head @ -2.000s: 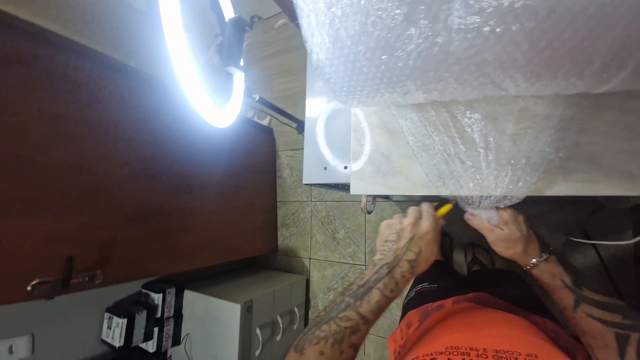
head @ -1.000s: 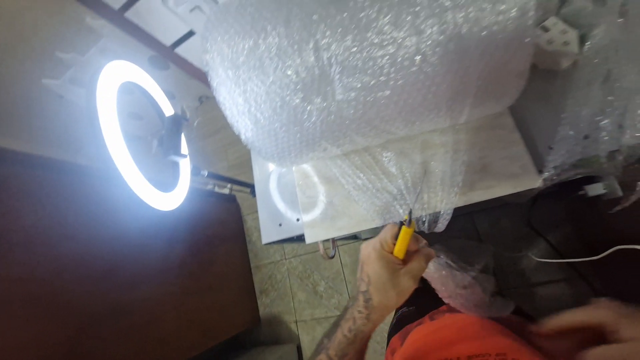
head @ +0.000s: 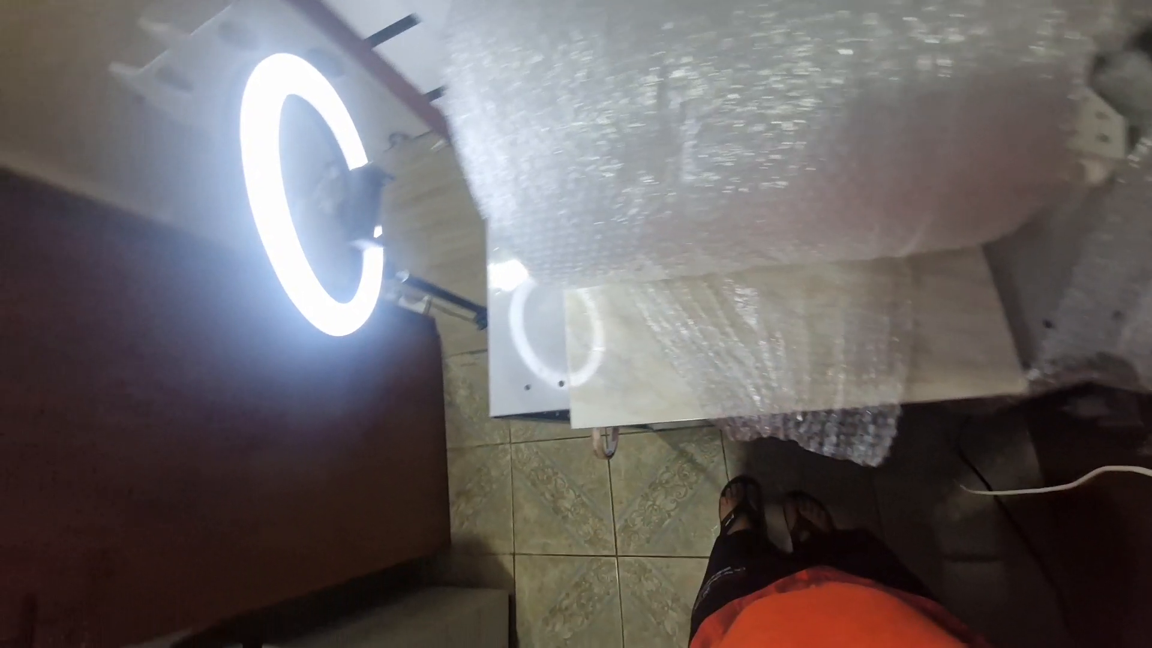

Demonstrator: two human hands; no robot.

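Observation:
Neither my left hand nor my right hand shows at this moment. A large roll of clear bubble wrap (head: 720,144) lies across the marble-look tabletop (head: 954,333). Its loose end (head: 828,432) is crumpled and hangs over the table's front edge, above my feet. The yellow-handled cutter seen in the earlier frames is out of view.
A lit ring light (head: 265,180) on a stand is left of the table. A dark brown wooden surface (head: 225,405) fills the left side. A hook (head: 605,443) hangs under the tabletop edge. A white cable (head: 1062,486) runs at the right.
Both hands have left the view, along with the yellow cutter that one hand held a second ago. A piece of wrap by my lap is gone from view; the roll's end hangs loose.

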